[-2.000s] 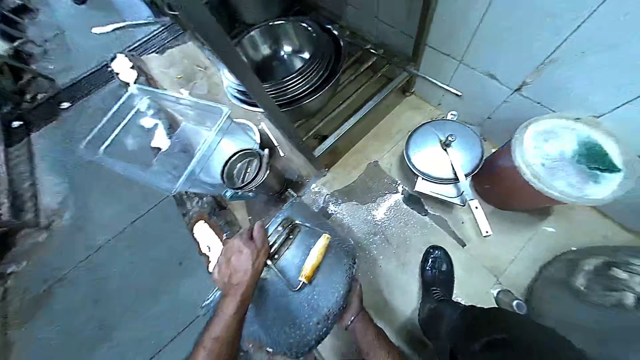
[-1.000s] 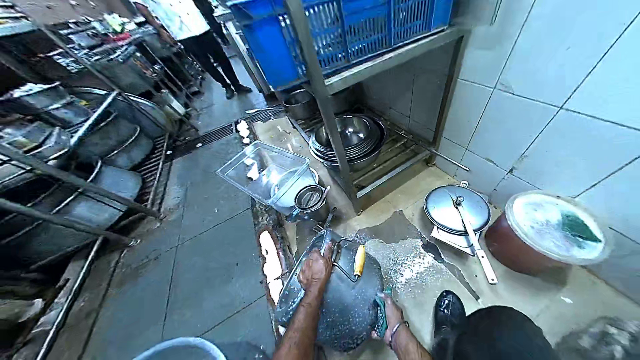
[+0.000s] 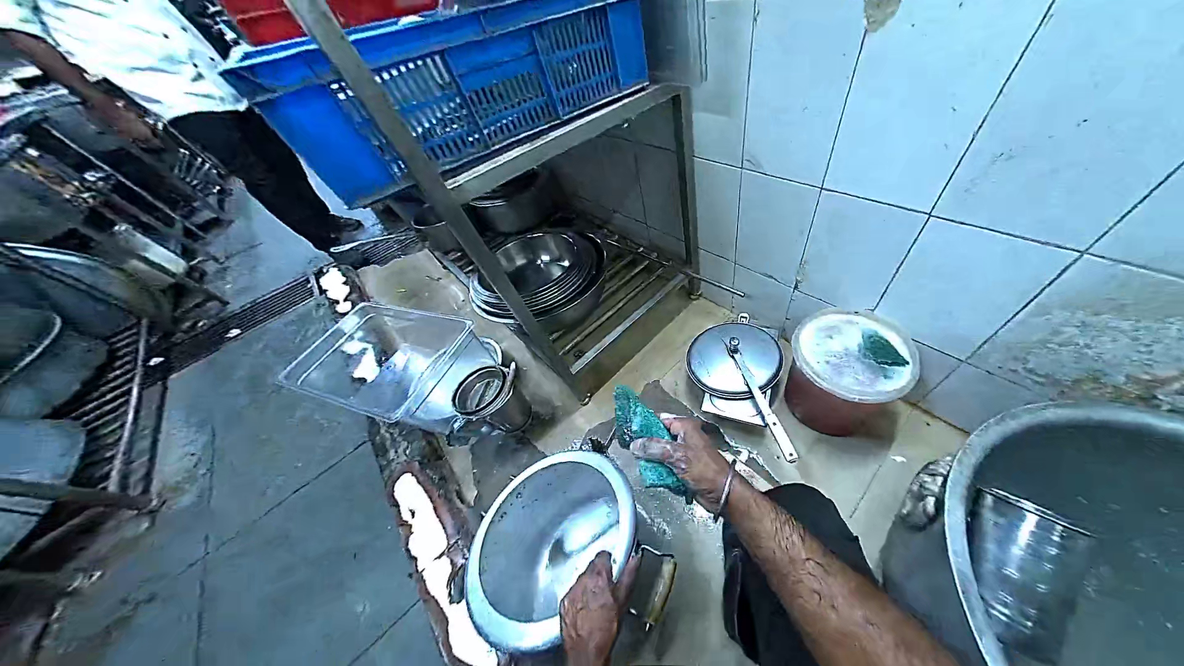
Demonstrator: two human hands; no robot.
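Observation:
A wide-rimmed metal pot point(image 3: 527, 555) rests on the floor with its mouth upward and tilted. My left hand point(image 3: 590, 606) grips its near right rim, fingers over the edge. On the pot's right side is a wire handle with a wooden grip point(image 3: 661, 592). Just right of the pot, apart from it, my right hand point(image 3: 684, 458) holds a green scouring pad point(image 3: 638, 425) above the wet floor. A bracelet circles that wrist. The pot's outer underside is hidden.
A clear plastic tub point(image 3: 370, 398) and steel mug point(image 3: 490, 398) stand beyond the pot. Near the wall are a lidded pan point(image 3: 731, 361) and a brown bucket point(image 3: 837, 416). A large water-filled vessel point(image 3: 971, 555) stands right. A rack point(image 3: 564, 148) holds crates and bowls; a person point(image 3: 250, 157) stands behind.
The pot, earlier bottom up, now has its mouth upward. My left hand has moved from its wire handle area to the rim. My right hand, with the green pad, is now off the pot.

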